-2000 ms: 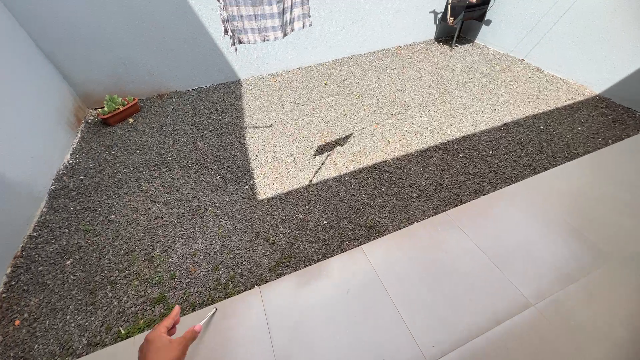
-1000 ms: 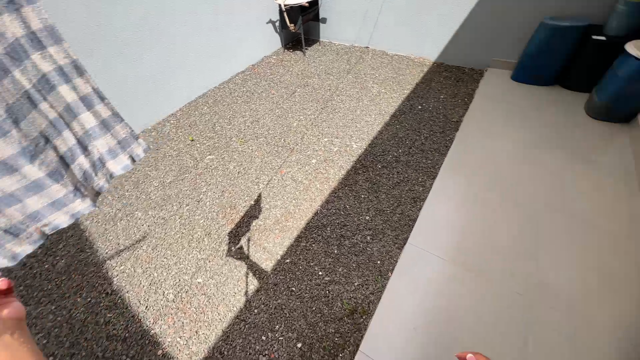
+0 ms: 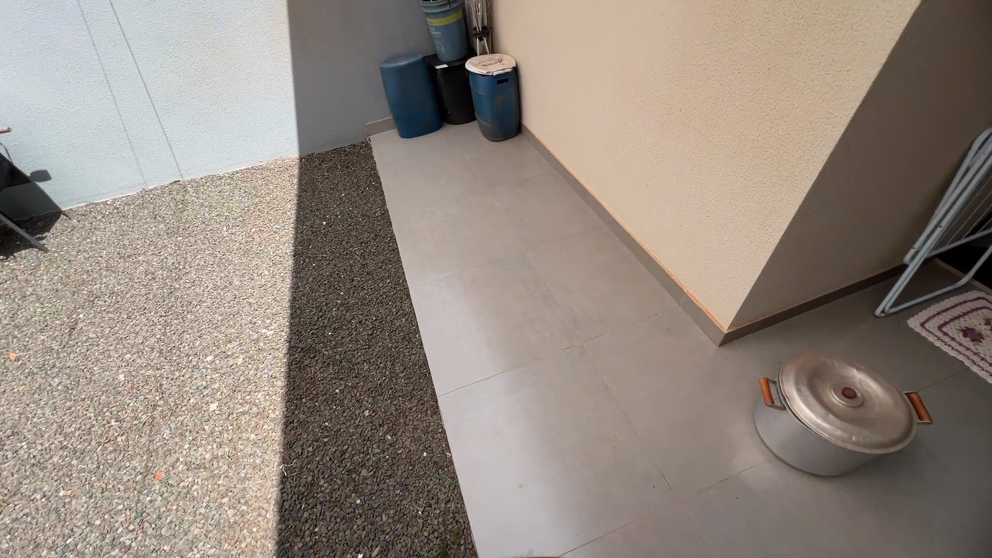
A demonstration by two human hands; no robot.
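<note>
Neither my left hand nor my right hand shows in the view now. A large metal pot (image 3: 821, 442) with a lid (image 3: 849, 399) and brown side handles stands on the tiled floor (image 3: 535, 449) at the lower right. The lid has a round brown knob and covers the pot. At the right edge, a white folding metal rack (image 3: 930, 225) stands beside a crocheted mat (image 3: 957, 329) in white and purple.
Blue plastic drums (image 3: 411, 97) and a black container (image 3: 455, 93) stand at the far end of the tiles; a blue bucket (image 3: 446, 31) sits on the black one. Gravel (image 3: 178, 349) borders the tiles on the left. A beige wall corner (image 3: 725, 333) juts in at right.
The view has swung far to the right. Fingertips seen at the lower edge one second ago are out of view, as is the checked cloth; the pot, rack and mat have come into view.
</note>
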